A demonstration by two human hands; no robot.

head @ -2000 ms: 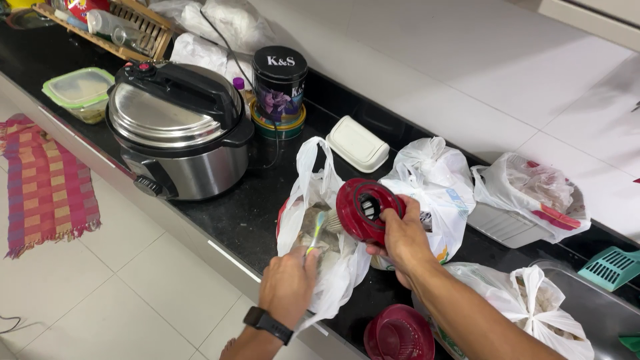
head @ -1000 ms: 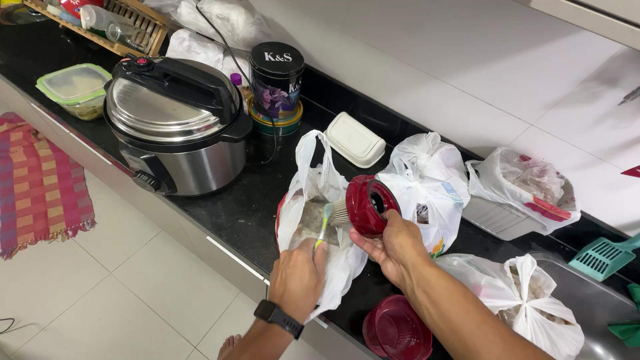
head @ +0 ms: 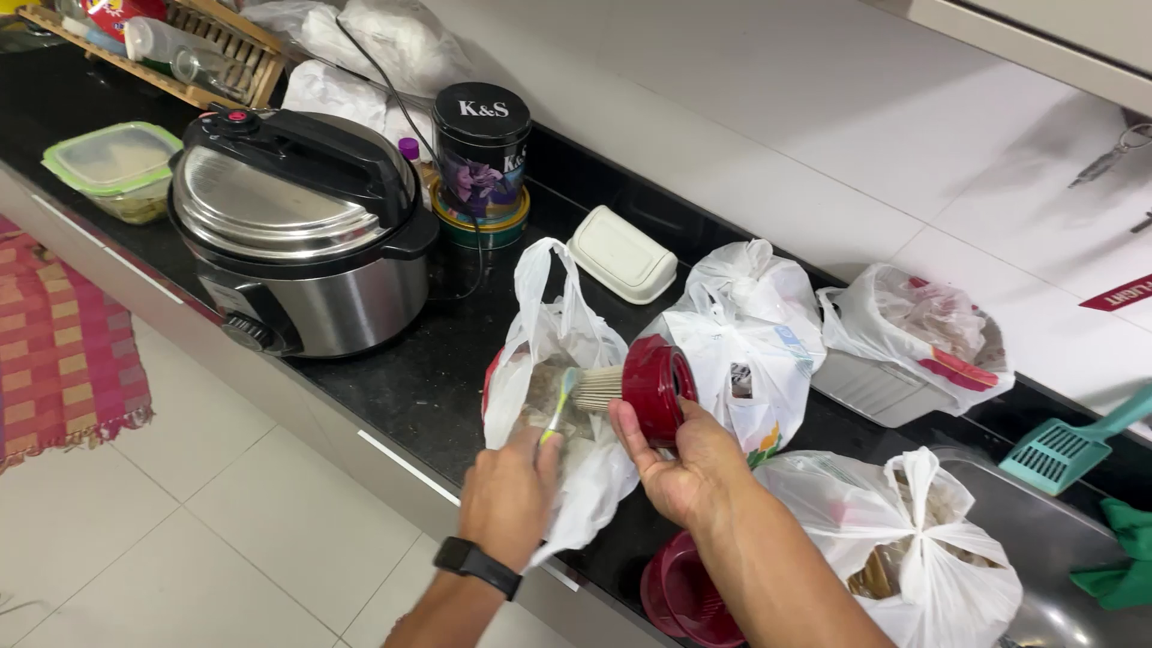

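Observation:
My left hand (head: 511, 490), with a black watch on its wrist, grips a toothbrush (head: 562, 405) whose head is at the pleats of a filter. That pleated filter (head: 598, 389) has a red plastic housing (head: 655, 387), held in my right hand (head: 679, 459) with the pleats pointing left. Both are over an open white plastic bag (head: 540, 351) that holds greyish matter. A dark red plastic cup (head: 691, 589) sits on the black counter below my right forearm, which partly hides it.
A pressure cooker (head: 310, 234) stands left of the bag, tins (head: 481, 157) and a white container (head: 623, 255) behind. Tied bags (head: 751, 342) (head: 900, 540) are at the right, near a steel sink (head: 1062, 576) and a teal slotted scoop (head: 1062, 450). The counter's front edge (head: 405, 463) runs below the bag.
My right hand has turned the red housing: its round opening faced the camera two seconds ago, and now its side shows with the pleats to the left. The toothbrush remains in my left hand.

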